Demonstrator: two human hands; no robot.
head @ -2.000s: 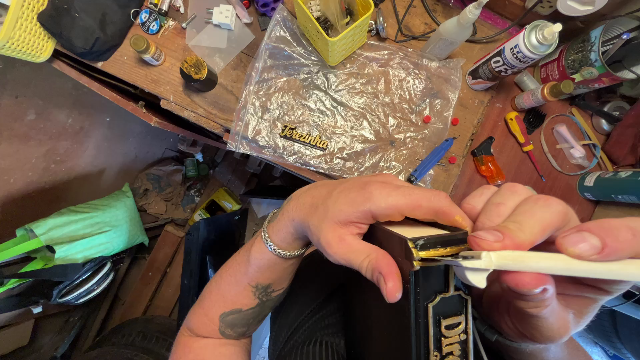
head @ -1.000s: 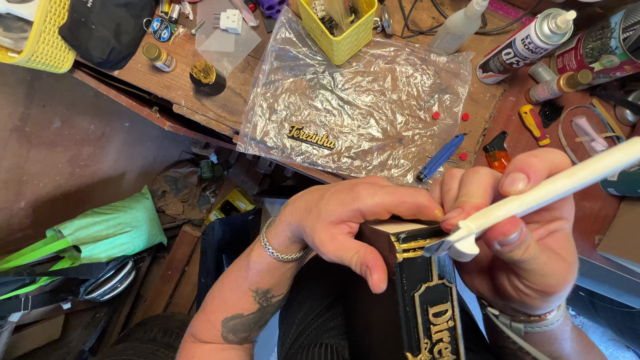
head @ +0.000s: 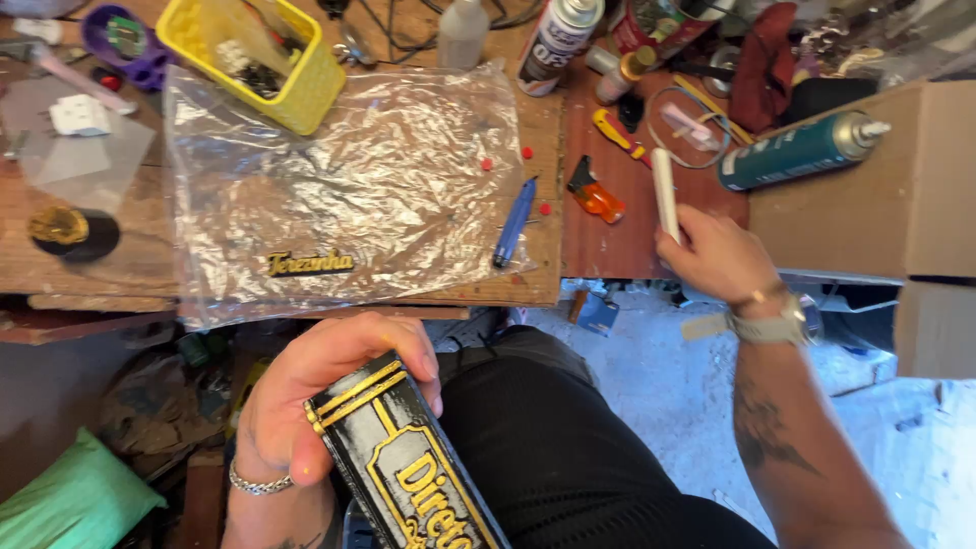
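My left hand [head: 335,389] grips the upper end of a black block-shaped piece [head: 381,435] with raised gold trim and lettering, tilted over my lap; its lower end runs out of view. My right hand [head: 709,252] is out over the right side of the table, closed on a slim white handle [head: 665,191] that points away from me; the tool's working tip cannot be made out. A gold-and-black lettered nameplate [head: 311,263] lies on the clear plastic sheet [head: 343,175], and a blue pen-like tool [head: 516,221] rests near its right edge.
Behind the sheet stand a yellow plastic basket [head: 305,91] and an aerosol can [head: 557,46]. An orange lighter [head: 598,200], a yellow-red screwdriver [head: 619,133], a teal spray can [head: 793,152] and a cardboard box [head: 846,221] are at right. A dark round container [head: 95,232] stands at left.
My right hand has moved away from the block to the right with the white-handled tool. My left hand still holds the block, whose lettered face now shows more. The view has shifted.
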